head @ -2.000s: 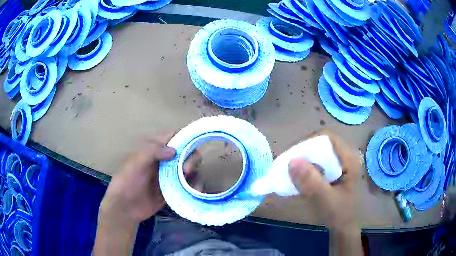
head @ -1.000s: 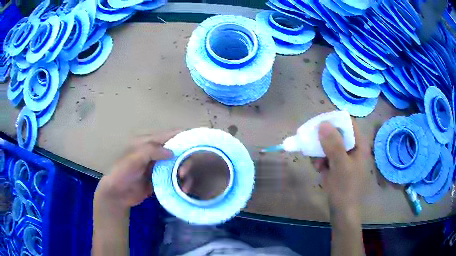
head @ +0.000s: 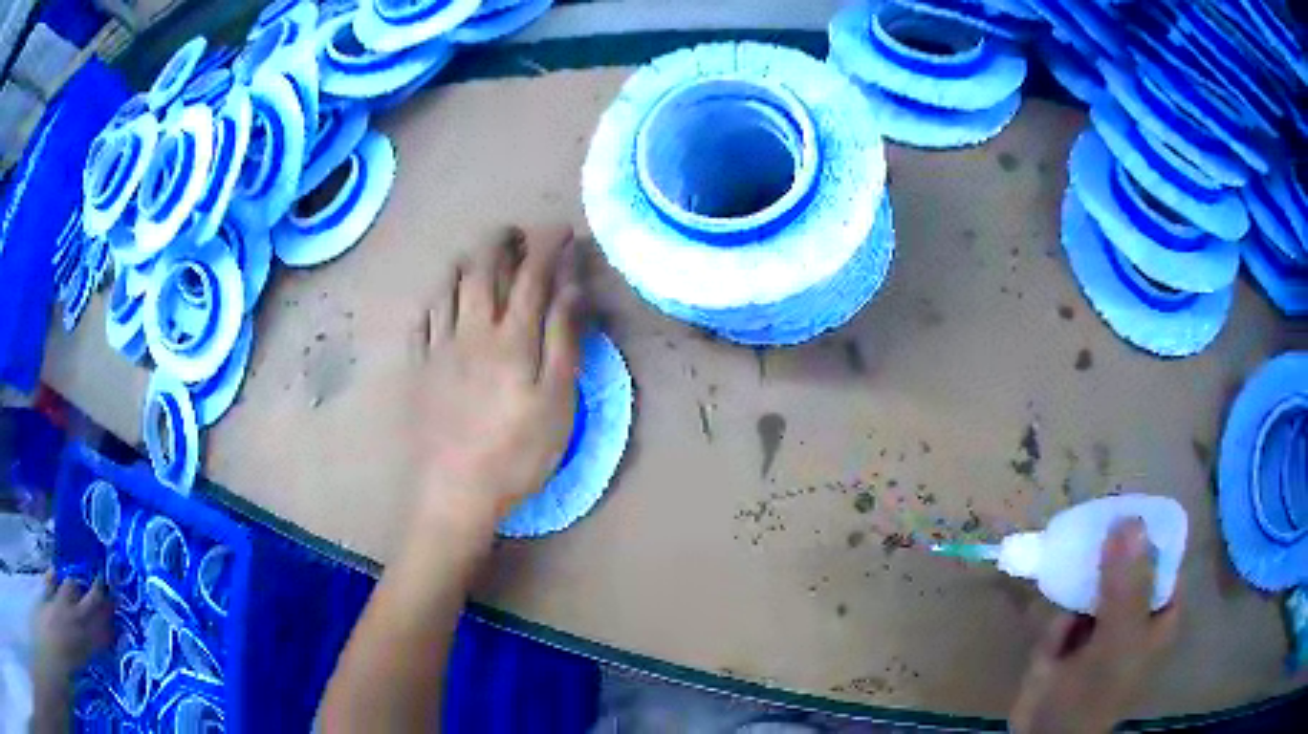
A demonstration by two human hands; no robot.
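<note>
A pleated ring disc (head: 603, 430) lies at mid-left on the table, mostly hidden under my left hand (head: 502, 366). That hand is over it with its fingers apart, pointing away from me; whether it grips the disc cannot be told. My right hand (head: 1112, 638) holds the white glue bottle (head: 1105, 552) at lower right. The bottle lies sideways in the hand, its teal tip pointing left, low over the brown board. A stack of discs (head: 739, 280) stands upright with an open centre, beyond and to the right of my left hand.
Loose discs (head: 194, 308) heap at upper left. More discs (head: 1148, 237) lean at upper right, and one disc (head: 1262, 466) shows at the right edge. A blue crate (head: 237, 617) with thin rings is at lower left, with another person's hand (head: 72, 624) beside it. Glue spots mark the board (head: 689, 574).
My left hand has brought the disc down and away from me, and now covers it. My right hand has moved right and nearer with the bottle. The view has shifted, showing another person's hand.
</note>
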